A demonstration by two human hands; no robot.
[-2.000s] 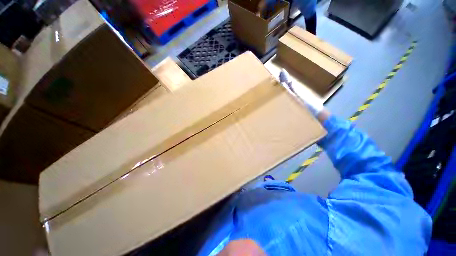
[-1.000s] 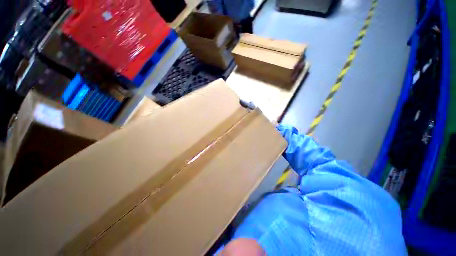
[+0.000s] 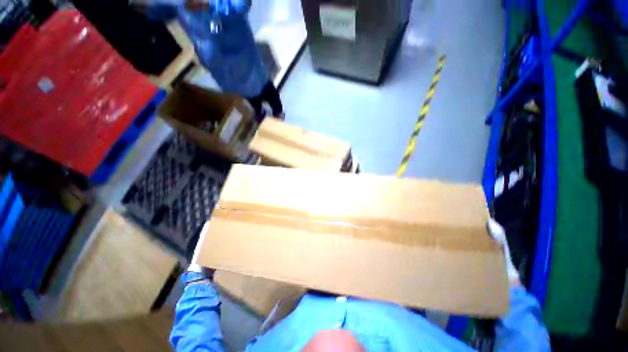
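A long brown carton [image 3: 358, 240] with tape along its middle is held level in front of my chest. My left hand [image 3: 200, 247], in a white glove, grips its left end. My right hand [image 3: 503, 246], in a white glove, grips its right end. Most fingers of both hands are hidden at the carton's ends and underside. Another taped carton [image 3: 299, 144] lies beyond the held one.
An open carton [image 3: 206, 120] stands by a black pallet [image 3: 175, 185]. Beyond it is a person in a blue smock [image 3: 231, 51]. A red wrapped load [image 3: 72, 89] is at left, a grey cabinet [image 3: 354, 38] ahead, a blue rack [image 3: 549, 158] at right.
The held carton has swung from diagonal to nearly crosswise in front of me, away from the stack at left. My left hand has come into view. The view has turned and shows more floor ahead.
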